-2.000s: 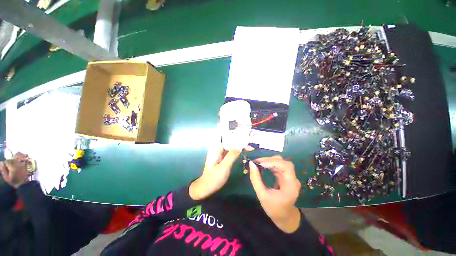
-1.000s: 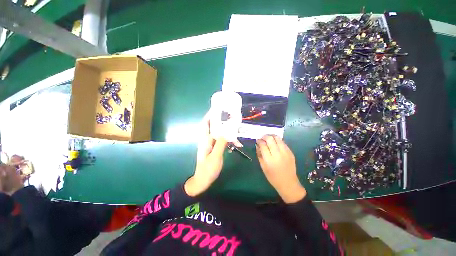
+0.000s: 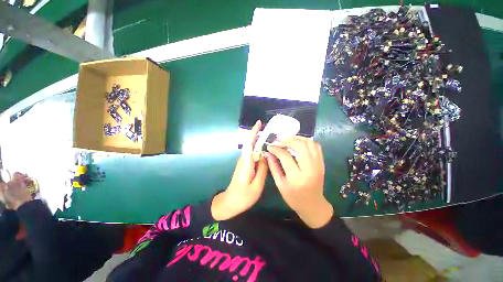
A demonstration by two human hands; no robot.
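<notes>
A cream-white plastic housing (image 3: 286,126) is tilted between my hands, above the smartphone. My left hand (image 3: 242,179) holds it from the left and below. My right hand (image 3: 300,172) is at its lower edge, with the fingertips pinched on a small dark piece (image 3: 265,148), too small to name surely. The flat black smartphone (image 3: 255,112) lies on the white paper (image 3: 287,55), partly hidden by the housing and my fingers.
A large tangled module pile (image 3: 386,82) lies right of the paper, with a black mat (image 3: 469,110) beyond it. An open cardboard box (image 3: 157,110) at left holds several modules. A yellow-and-black item (image 3: 80,175) and a neighbour's hands (image 3: 17,188) are at far left.
The housing has tilted and moved right. My right hand has moved left and now meets it at its lower edge. The red lead seen over the phone no longer shows there.
</notes>
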